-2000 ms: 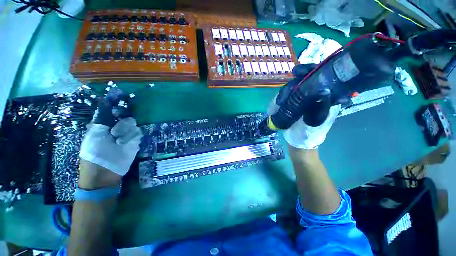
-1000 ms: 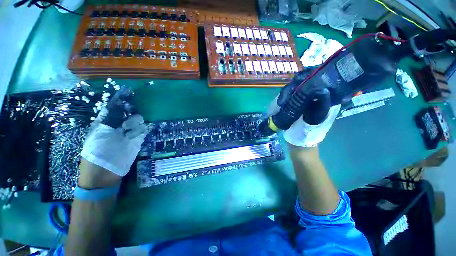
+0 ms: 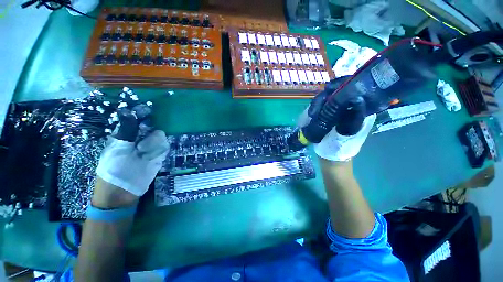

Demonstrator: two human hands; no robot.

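My right hand (image 3: 344, 137), in a white glove with dark fingertips, grips the black electric screwdriver (image 3: 361, 82). Its yellowish tip is at the right end of the row of dark parts on the black fixture (image 3: 237, 182). A silver ribbed heat sink (image 3: 237, 174) lies along the fixture's near part. My left hand (image 3: 132, 148), in the same kind of glove, is at the fixture's left end, beside the heap of leads with white ends (image 3: 96, 107). Its dark fingertips are bunched; I cannot tell if they hold anything.
Orange-brown trays stand behind the fixture: one with dark parts (image 3: 151, 74), one with white pads (image 3: 281, 87). A black bin of tiny silver screws (image 3: 77, 176) is at left. Silver bars (image 3: 408, 113) and a small black box (image 3: 477, 140) lie at right. A crumpled white cloth (image 3: 353, 55) is behind the screwdriver.
My left hand has shifted slightly right, nearer the fixture's left end. My right hand and the screwdriver have stayed almost in place at the fixture's right end.
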